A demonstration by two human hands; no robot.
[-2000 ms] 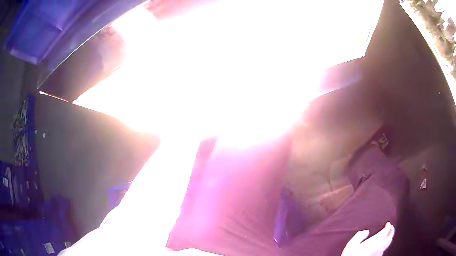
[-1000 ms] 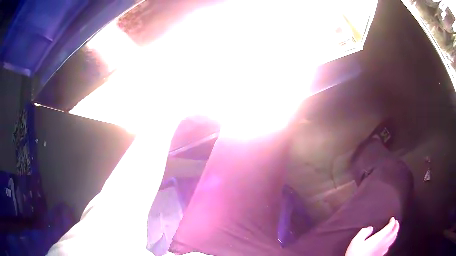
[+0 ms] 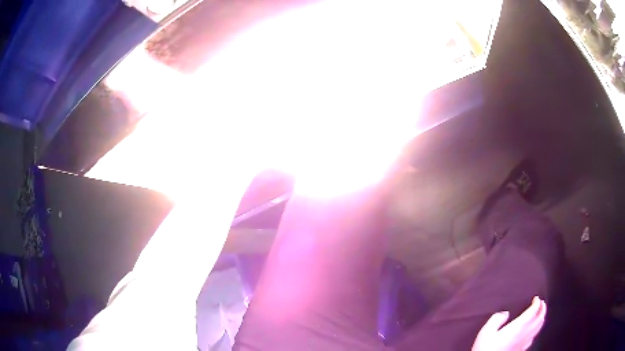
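Observation:
A worktable [image 3: 274, 89] fills the upper middle as a white glare, and nothing lying on most of it can be made out. My left arm, in a pale sleeve, reaches up from the bottom left into this glare. My left hand is washed out and cannot be made out. My right hand [image 3: 510, 330] is at the bottom right over my dark trouser leg, cut off by the lower edge. Its thumb stands apart from the fingers, and it shows nothing held.
A blue crate or tote [image 3: 82, 48] is at the upper left. Dim blue crates [image 3: 34, 288] are at the lower left. Another bright surface with cluttered items [image 3: 589, 41] is at the upper right. Blue-purple parts, possibly a stool [image 3: 389, 301], show beside my legs.
The view has shifted slightly, and the table's left edge sits lower. My left arm has shifted away from my leg, uncovering a pale and blue area between them. My right hand stays almost still.

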